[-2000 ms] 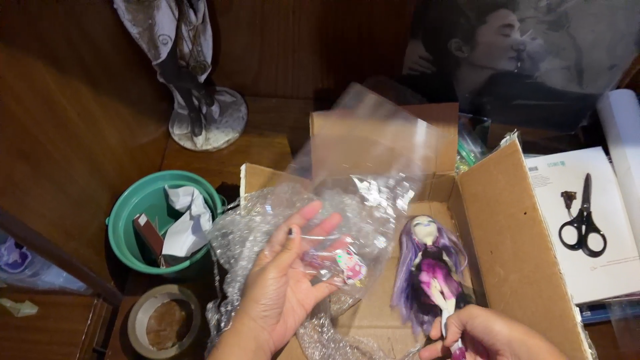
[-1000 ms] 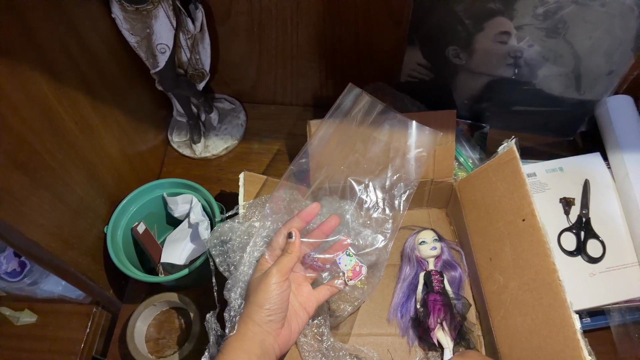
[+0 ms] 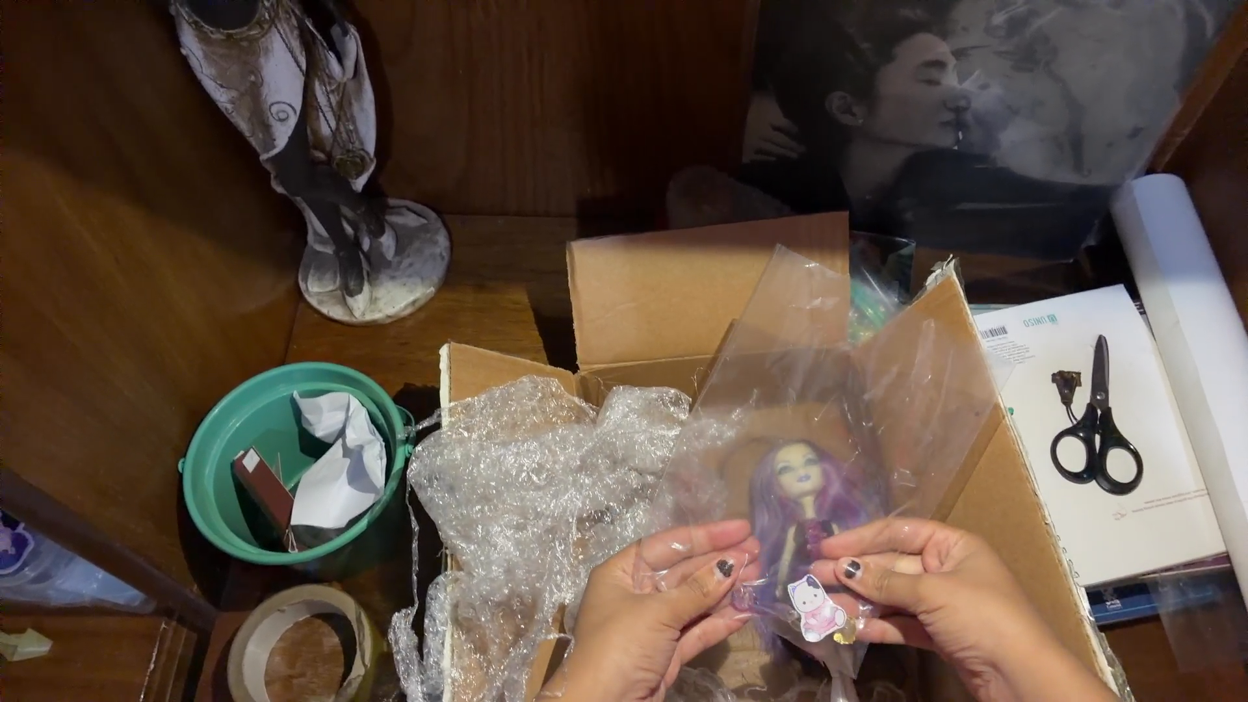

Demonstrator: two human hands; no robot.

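My left hand (image 3: 673, 600) and my right hand (image 3: 916, 585) both pinch a clear plastic bag (image 3: 780, 361) near its lower end, over an open cardboard box (image 3: 1014, 526). A sticker of a white cartoon animal in pink (image 3: 817, 609) shows on the bag between my fingers. Seen through the plastic, a doll with purple hair (image 3: 799, 473) lies in the box behind the bag; its lower body is hidden. Crumpled bubble wrap (image 3: 526, 487) fills the left side of the box, beside my left hand.
Left of the box stand a green bucket (image 3: 210, 487) holding paper and a small dark box, and a roll of packing tape (image 3: 253, 634). A figurine (image 3: 375, 258) stands behind. Black scissors (image 3: 1097, 439) lie on a white pad at right, beside a white paper roll (image 3: 1185, 292).
My right hand has left the doll and now holds the bag opposite my left hand. The bag has moved right, in front of the doll.
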